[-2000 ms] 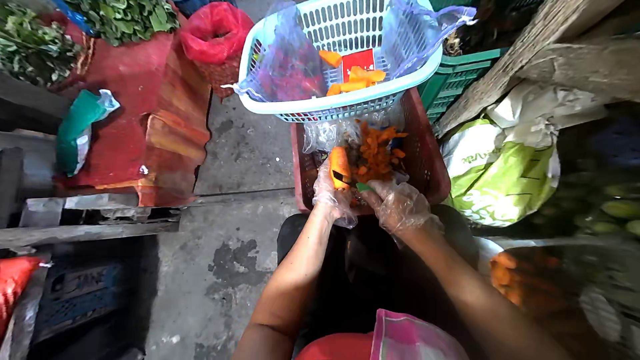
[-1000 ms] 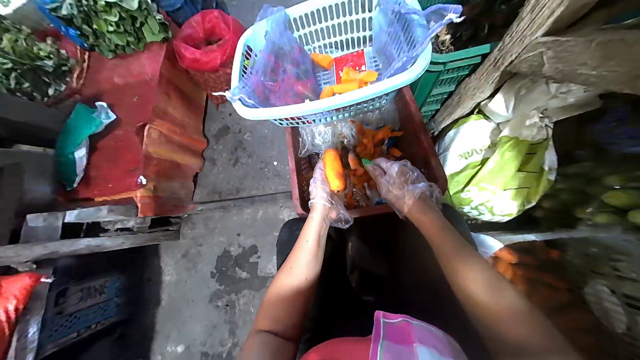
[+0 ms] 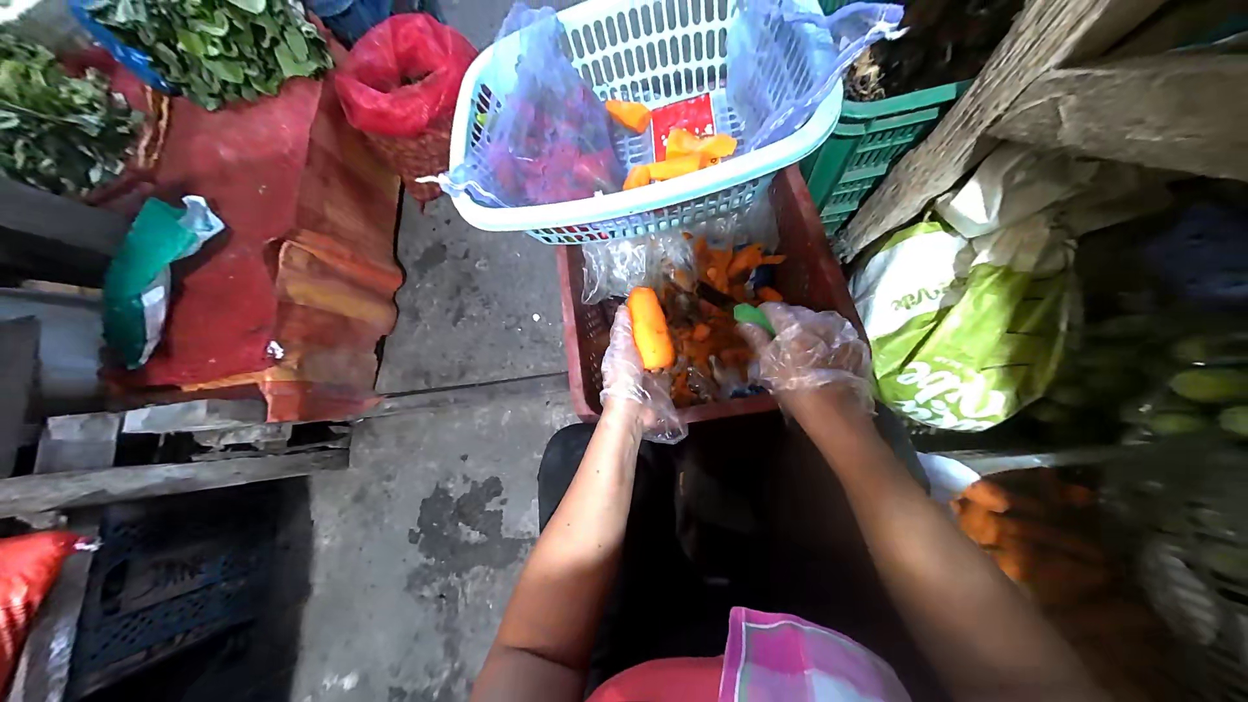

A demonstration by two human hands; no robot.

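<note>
My left hand (image 3: 634, 375), in a clear plastic glove, is closed around a peeled orange carrot (image 3: 650, 330) whose smooth upper part shows. In my right hand (image 3: 809, 349), gloved alike, is a knife with a green handle (image 3: 753, 318); its dark blade points up and left, blurred against the scraps. Both hands are over the near part of a dark red plastic crate (image 3: 824, 244). Orange peelings (image 3: 717, 268) and clear plastic lie inside it. Across the crate's far part rests a pale blue slotted basket (image 3: 643, 207) with orange pieces (image 3: 682, 161) and a purple mesh bag (image 3: 561, 146).
A green crate (image 3: 868, 146) and wooden posts (image 3: 960, 127) stand at the upper right, above a white and green bag (image 3: 960, 331). Lower right, a container holds orange vegetables (image 3: 1004, 526). On the left are a red-covered platform (image 3: 224, 214), leafy greens (image 3: 210, 44) and a red sack (image 3: 405, 73).
The knife blade was against the carrot in the oldest frame and is now apart from it. My right hand has moved right, away from the carrot, which my left hand still holds.
</note>
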